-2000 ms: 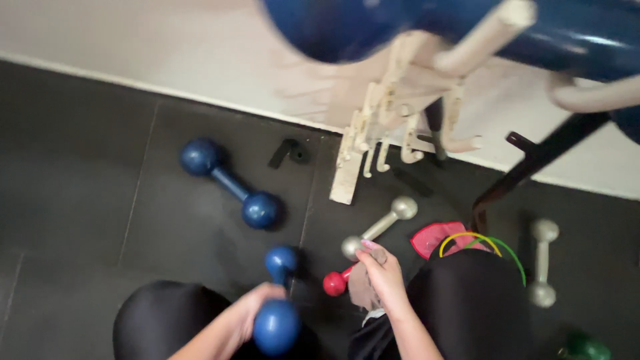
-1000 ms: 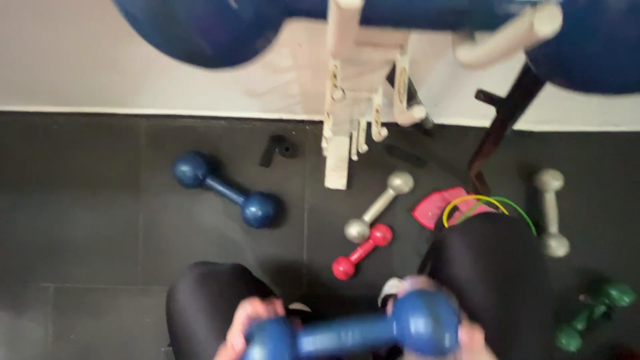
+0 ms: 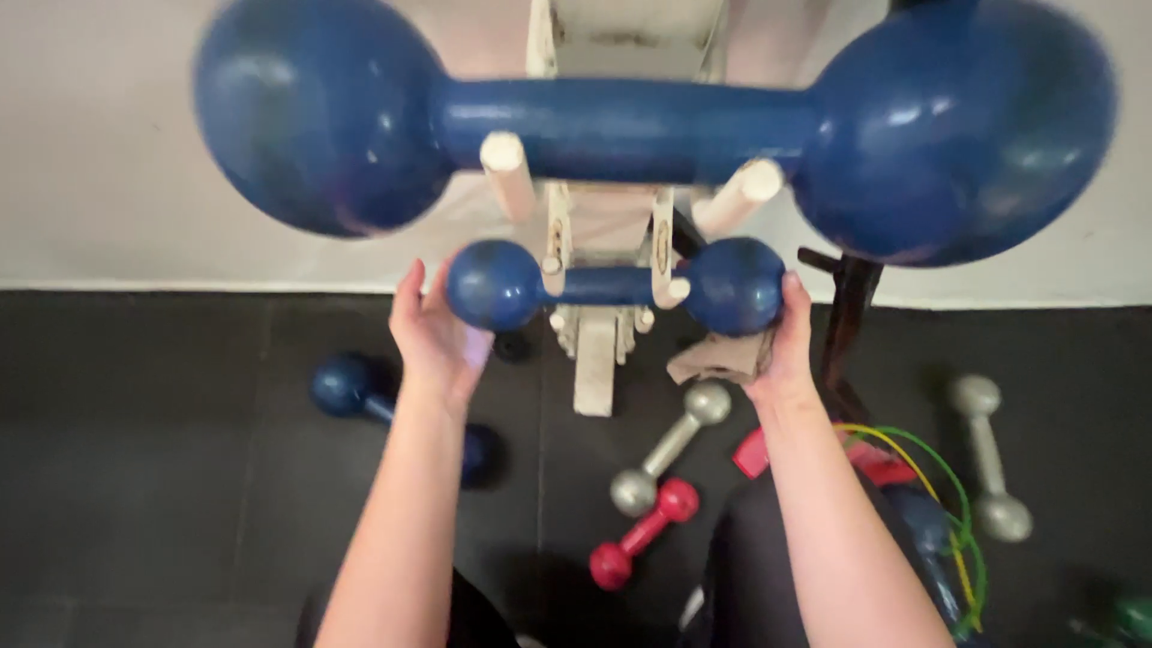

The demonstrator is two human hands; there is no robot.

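Note:
A blue dumbbell [image 3: 607, 286] lies level across two hooks of the white metal dumbbell rack [image 3: 595, 364]. My left hand [image 3: 436, 337] cups its left ball end from the side and below. At the right ball end my right hand [image 3: 785, 346] rests its fingers against the ball, with a greyish-brown cloth [image 3: 720, 358] held in the same hand below the ball. Nearer the camera, a larger blue dumbbell [image 3: 630, 130] sits on the upper pegs of the rack. The undersides of both ball ends, and some fingers behind them, are hidden.
On the black floor lie a blue dumbbell [image 3: 379, 409], silver dumbbells [image 3: 670, 445] [image 3: 987, 454], a red dumbbell [image 3: 644, 533] and part of a green one [image 3: 1136, 621]. Yellow and green tubes [image 3: 965, 513] and a pink item [image 3: 886, 463] are beside my right forearm. A dark metal leg [image 3: 846, 324] stands right of the rack.
Both hands have moved up and forward from near my knees, bringing the blue dumbbell onto the rack hooks. Two seconds ago my left hand held a blue dumbbell and my right hand held the cloth.

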